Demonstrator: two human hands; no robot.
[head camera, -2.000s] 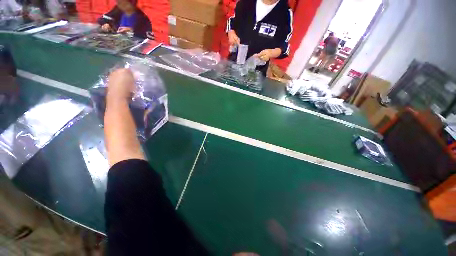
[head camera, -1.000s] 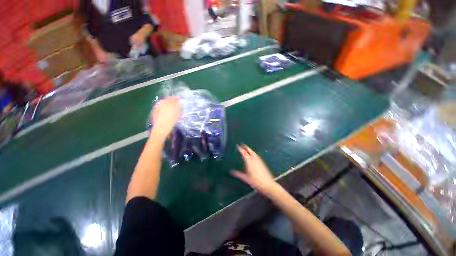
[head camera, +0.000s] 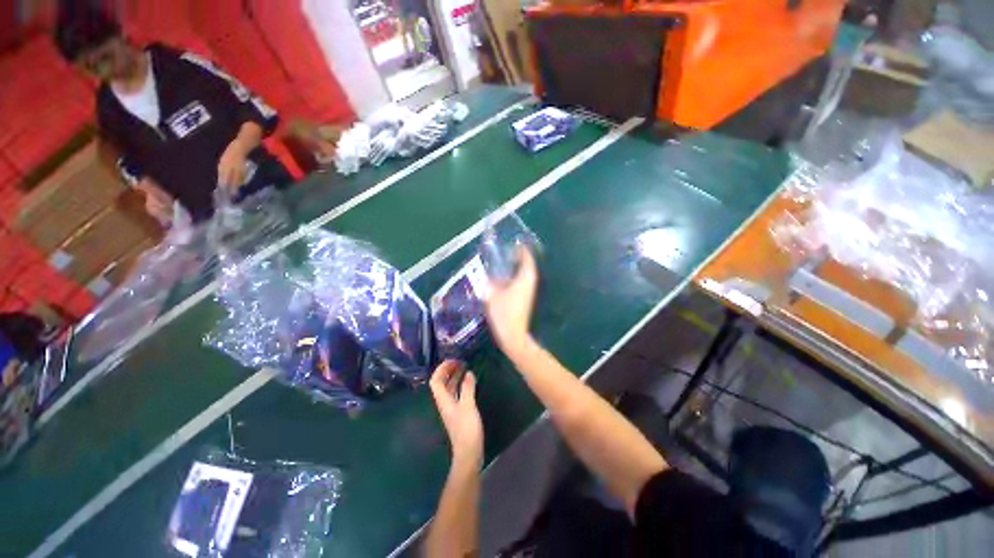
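Note:
A dark blue and white product box (head camera: 460, 303) in a clear film bag stands at the near side of the belt's middle white line. My right hand (head camera: 510, 303) grips the film and upper side of this box. My left hand (head camera: 458, 405) is at its lower edge, thumb and fingers apart; whether it touches the box is unclear. Several bagged boxes (head camera: 376, 332) stand in a group just left of it, with loose film (head camera: 262, 311) spreading left. Another bagged box (head camera: 218, 507) lies flat on the belt at the lower left.
The green conveyor belt (head camera: 610, 245) bears a box (head camera: 543, 128) near the orange machine housing (head camera: 741, 60). A pale pile (head camera: 395, 133) lies on the far side. A person (head camera: 180, 120) handles film across the belt. The heat sealer (head camera: 752, 262), heaped with crumpled film (head camera: 894, 218), stands right.
The view has swung right. My left hand has let go of the grouped bags and moved to the single box's lower edge. My right hand has moved from empty space onto that box.

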